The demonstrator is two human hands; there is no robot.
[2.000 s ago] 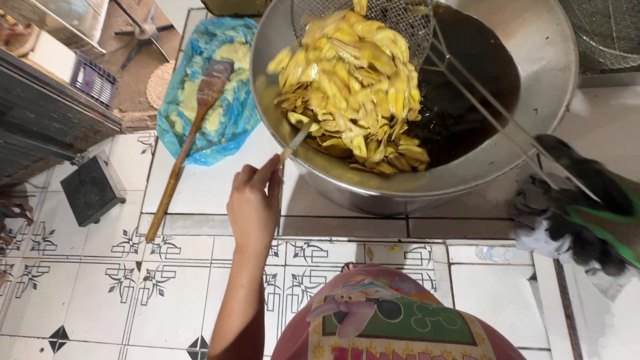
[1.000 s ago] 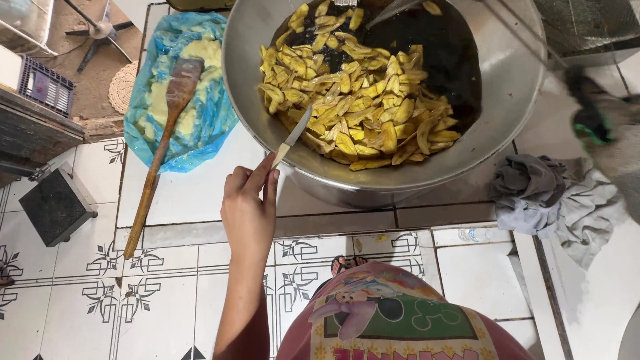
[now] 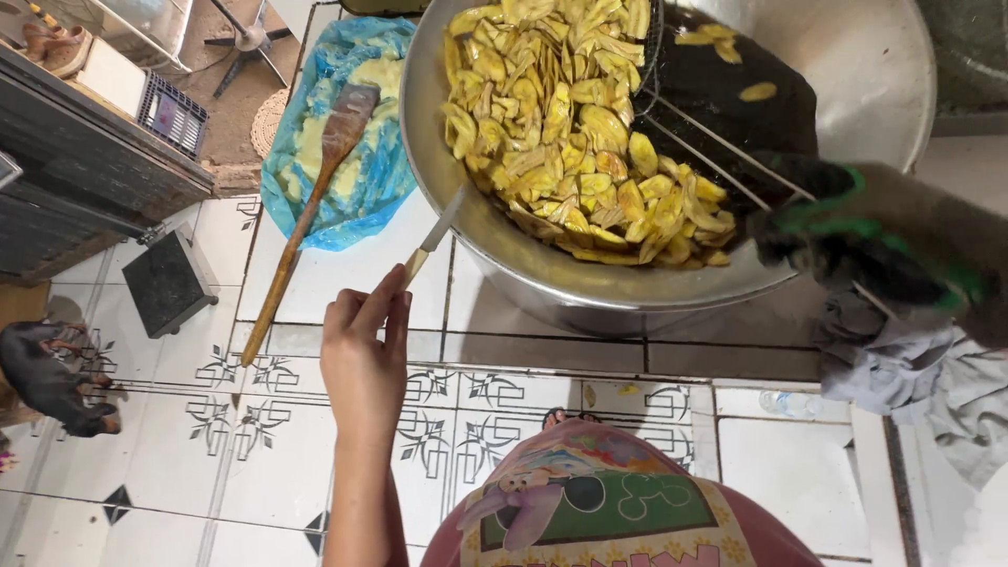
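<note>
My left hand [image 3: 370, 339] grips a small knife [image 3: 433, 239] by its pale handle, the blade pointing up at the rim of a large metal pan [image 3: 543, 290]. Many yellow sliced chips, seemingly plantain, [image 3: 579, 142] fill the pan's left part; dark oil [image 3: 728, 102] lies to the right, with a few slices floating. My right hand [image 3: 890, 236], in a dark glove with green trim, is closed on the wire handle [image 3: 709, 150] of a mesh skimmer [image 3: 652, 47]. The skimmer's head is partly cut off at the top, against the chips.
A wooden paddle [image 3: 303, 209] lies across a blue plastic bag [image 3: 386, 197] holding a pale yellow substance, left of the pan. Grey cloths [image 3: 874, 346] lie at the counter's right. A dog [image 3: 47, 378] and a black scale-like box [image 3: 168, 283] are on the tiled floor.
The chips are heaped toward the pan's left side, where a second ago they spread lower across the oil. My right hand has come back over the pan's right rim. The knife has moved outside the pan's rim.
</note>
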